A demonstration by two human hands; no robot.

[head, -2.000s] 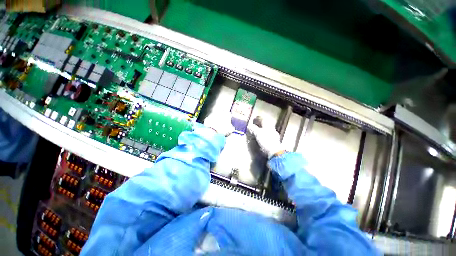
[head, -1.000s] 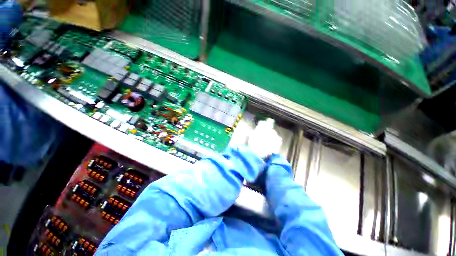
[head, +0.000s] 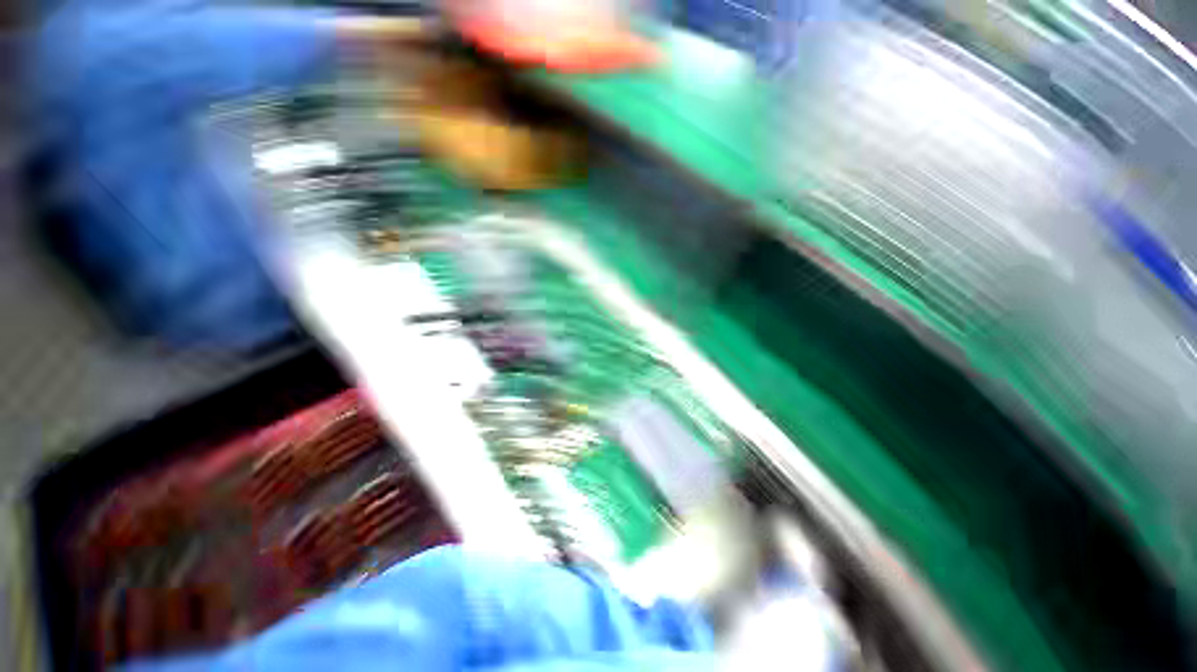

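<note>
The whole view is strongly blurred. A green populated circuit board (head: 610, 479) with grey blocks lies on the conveyor and runs up and left from the lower middle. My left hand (head: 689, 558), in a white glove, is at the near right end of the board. My right hand (head: 788, 617), also a white blur, is just right of it near the bottom edge. The hands are close together. Their fingers, and whether they hold anything, cannot be made out.
A black bin (head: 184, 427) with a reddish tray of orange coils (head: 328, 492) stands left of the pale rail (head: 440, 453). Green shelving (head: 866, 394) runs along the right. A yellow-brown box (head: 505, 145) is at the top. Another person in a blue smock (head: 171, 171) is at upper left.
The view has swung left, so the board now runs steeply. The other person shows more. My hands moved together from either side of the smartphone, which is no longer visible.
</note>
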